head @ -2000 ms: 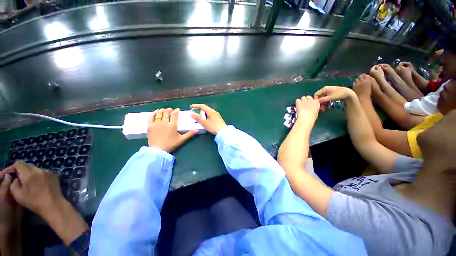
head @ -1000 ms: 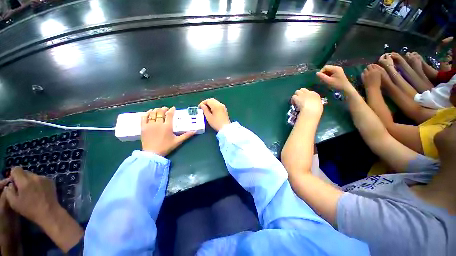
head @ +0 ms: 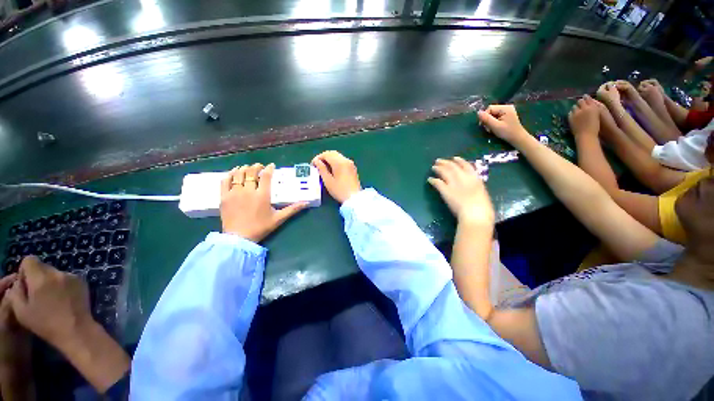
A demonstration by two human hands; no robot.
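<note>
A long white power strip [head: 201, 194] lies on the green bench in front of me, its white cord running off to the left. My left hand [head: 251, 202] lies flat over the middle of the strip, thumb spread along its near side. A small square unit [head: 303, 171] with a dark teal face and pale rim sits at the strip's right end. My right hand [head: 338, 175] is at the strip's right end with fingers curled beside the unit. Its fingertips seem to touch the unit's right edge; whether they grip it is unclear.
A dark conveyor [head: 258, 86] with small silver-white units [head: 210, 111] runs beyond the bench edge. A black pocketed tray [head: 70, 239] and another person's hands are at left. A neighbour's hands, small pieces [head: 501, 159] and a green post [head: 524, 63] are at right.
The unit, mostly covered by my right fingers two seconds ago, now shows on the strip. Conveyor pieces have shifted left. The neighbour's hands have parted and moved among the small pieces.
</note>
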